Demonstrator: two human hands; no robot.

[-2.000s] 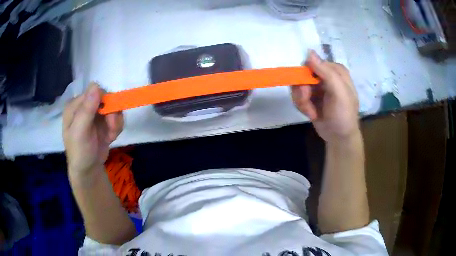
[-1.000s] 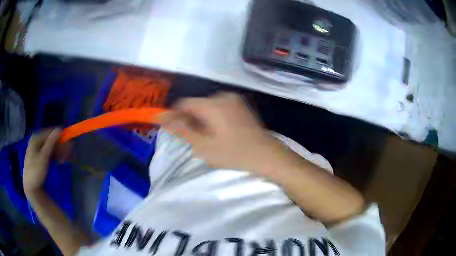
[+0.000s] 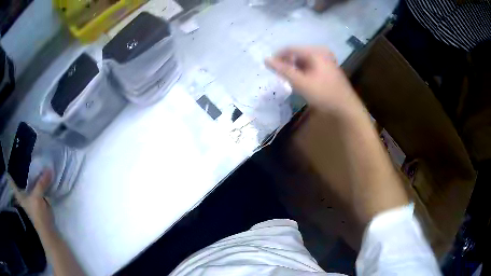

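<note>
My left hand (image 3: 39,200) is at the lower left edge, with thumb and fingers around the near end of a black power bank (image 3: 21,153) in a loose whitish bag. My right hand (image 3: 315,73) is raised over the right part of the bench, blurred, its fingers bent together. No object shows in it, but blur hides its fingertips. Two more black units, one at the back (image 3: 134,40) and one nearer (image 3: 75,83), stand in opened whitish bags at the left. No orange strap shows in my hands.
A yellow tray (image 3: 91,21) is at the far left. Small dark patches (image 3: 209,107) mark the white bench cover (image 3: 145,167). An open brown cardboard box (image 3: 425,135) is below the bench's right edge. Striped cloth (image 3: 452,21) shows at the upper right.
The view has swung to other bagged units. The orange strap has left both hands and is out of view. My left hand has moved to a bagged unit, my right hand over the bench.
</note>
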